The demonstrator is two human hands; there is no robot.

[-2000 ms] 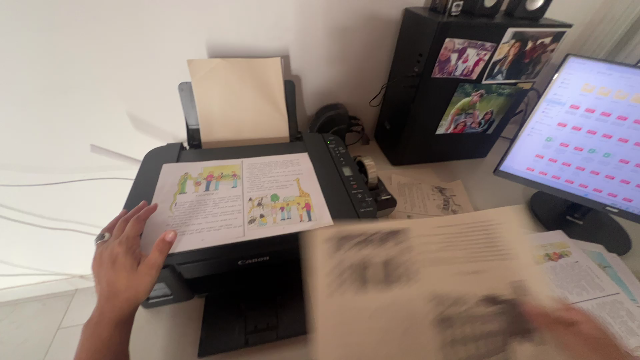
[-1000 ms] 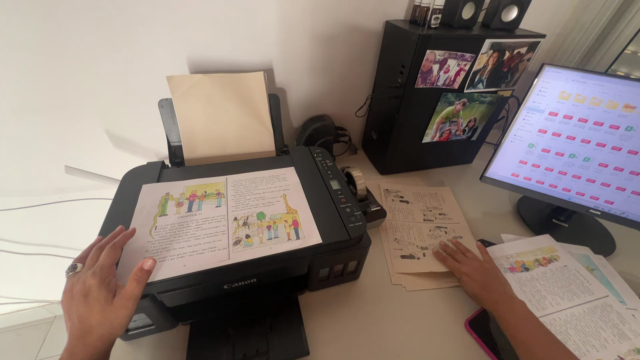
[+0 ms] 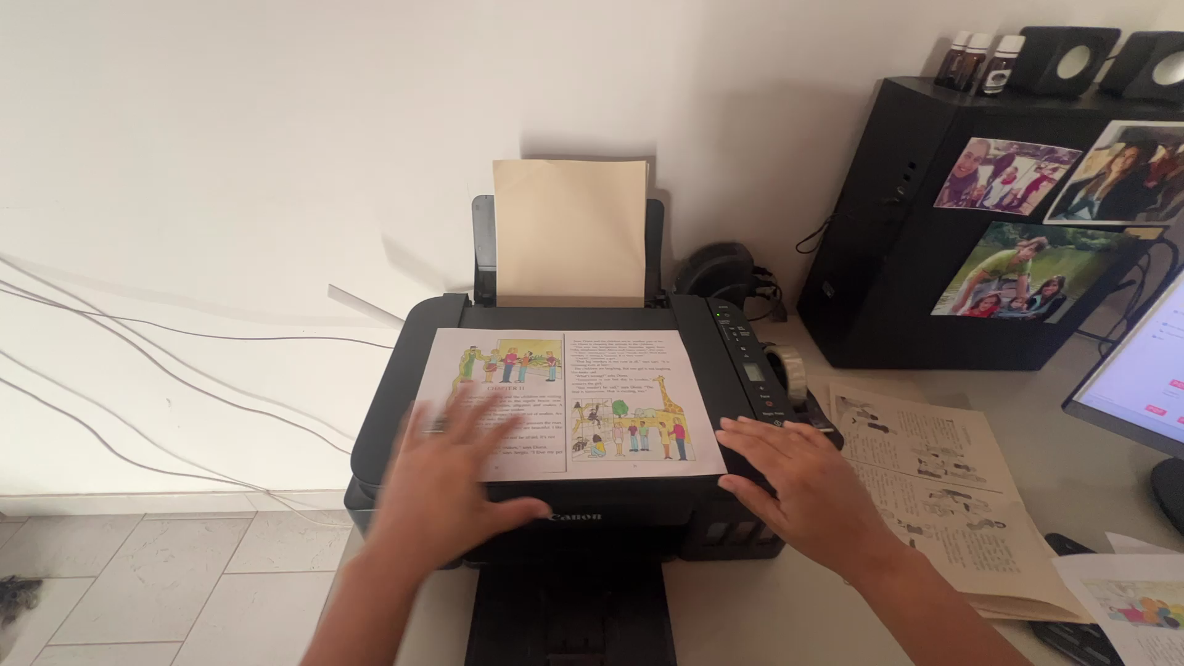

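A printed sheet with colour drawings (image 3: pixel 629 370) lies flat on the lid of a black Canon printer (image 3: pixel 421 370). My left hand (image 3: pixel 453 472), blurred, is spread over the sheet's lower left part, holding nothing; whether it touches the paper is unclear. At the sheet's lower right corner, my right hand (image 3: pixel 800 481) rests on the lid's edge beside the control panel, fingers apart. Blank cream paper (image 3: pixel 570 231) stands in the rear feed. Cream printed sheets (image 3: pixel 934 490) lie on the desk right of the printer, partly behind my right forearm.
A black computer case (image 3: pixel 860 231) bearing photos stands at the back right, with small bottles (image 3: pixel 971 63) and speakers (image 3: pixel 1064 57) on top. A monitor (image 3: pixel 1138 370) is at the right edge, above more printed pages (image 3: pixel 1133 601). A roll of tape (image 3: pixel 786 375) sits beside the printer; cables run along the wall.
My right hand first held a cream printed sheet, then rested on the cream sheets on the desk, and is now at the printer. My left hand has moved from the lid's left edge over the colour sheet.
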